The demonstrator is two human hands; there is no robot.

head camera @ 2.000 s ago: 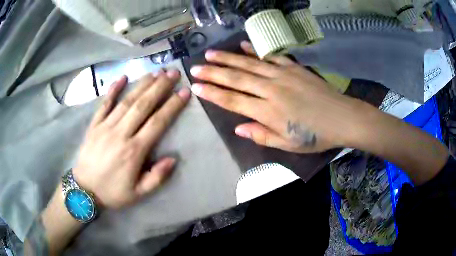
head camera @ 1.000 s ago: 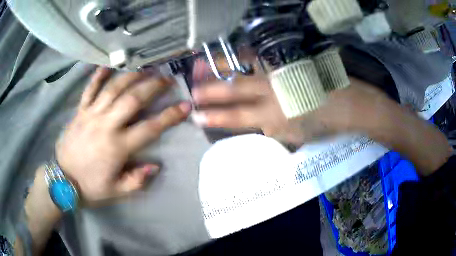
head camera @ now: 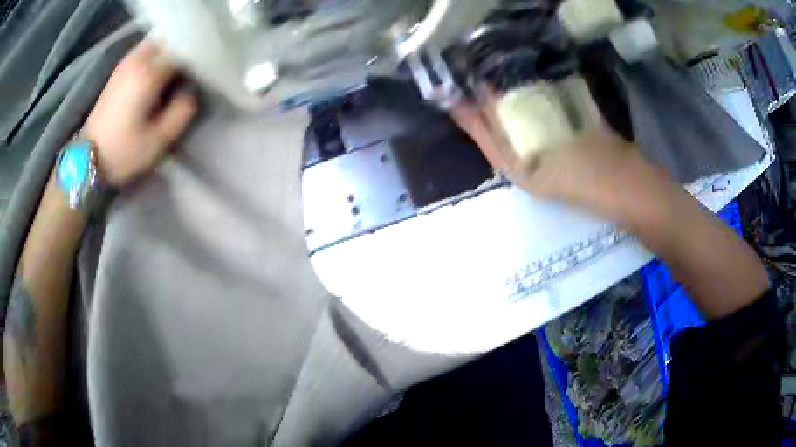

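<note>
The grey garment panel [head camera: 209, 262] hangs over the left of the table and down its front edge. My left hand [head camera: 140, 113] is on the grey cloth at the upper left, fingers curled and partly hidden, so its hold is unclear. My right hand [head camera: 559, 166] is blurred behind the cream tension knobs [head camera: 532, 118]; its fingertips are hidden. The dark brown piece [head camera: 441, 161] lies under the machine head, left of my right hand. The shiny needle plate [head camera: 358, 196] is uncovered beside the grey panel. The sewing machine head [head camera: 323, 39] spans the top, blurred.
The white table [head camera: 454, 262] has printed ruler scales along its front edge. A blue bin [head camera: 659, 306] with crumpled cloth pieces stands at the lower right. More grey cloth [head camera: 685, 113] lies at the right, beyond the knobs. My dark-clothed lap is below the table.
My left hand has moved up and left, away from the needle area, and the grey panel has shifted left, uncovering the metal plate. My right hand has moved right, behind the knobs.
</note>
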